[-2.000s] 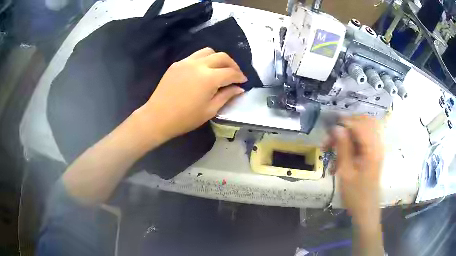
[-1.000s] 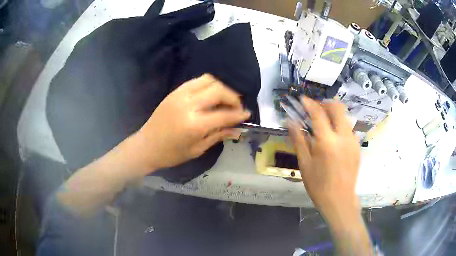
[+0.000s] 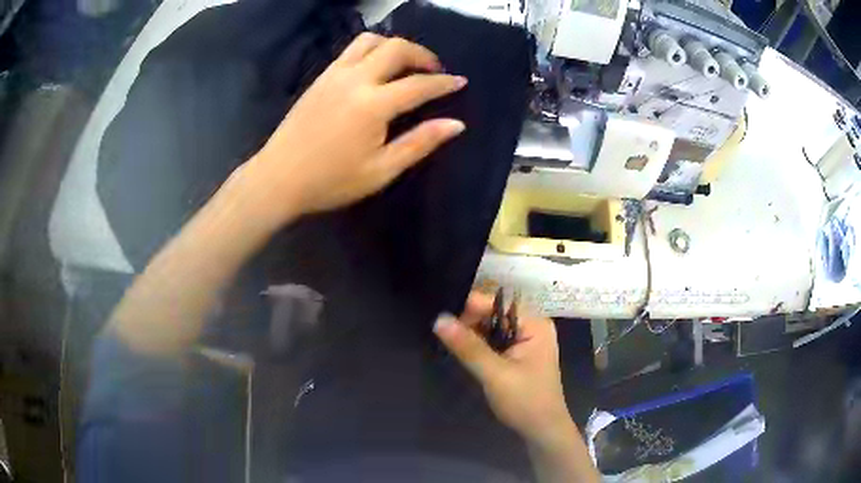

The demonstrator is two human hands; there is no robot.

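A black garment [image 3: 425, 217] covers the left of the machine table and hangs over its front edge onto the lap. My left hand [image 3: 378, 123] lies on the cloth left of the needle area, fingers bent; whether it pinches the cloth is unclear. My right hand [image 3: 505, 354] is below the table edge at the garment's right edge. It holds a small dark tool, seemingly thread snips [image 3: 503, 319], with thumb and fingers at the cloth edge. The overlock machine's white head [image 3: 587, 30] is at the top, cut off by the picture's edge.
Tension knobs [image 3: 699, 57] stand at the machine's right. A yellow-rimmed opening [image 3: 505, 224] is in the table front. A blue scrap bin [image 3: 680, 401] with a pale strip and thread waste is below right. Clear plastic [image 3: 835, 247] lies at the far right.
The black garment has been drawn right and forward over the table edge. My right hand has moved from the needle area down to the cloth edge. The view has shifted, showing the blue bin.
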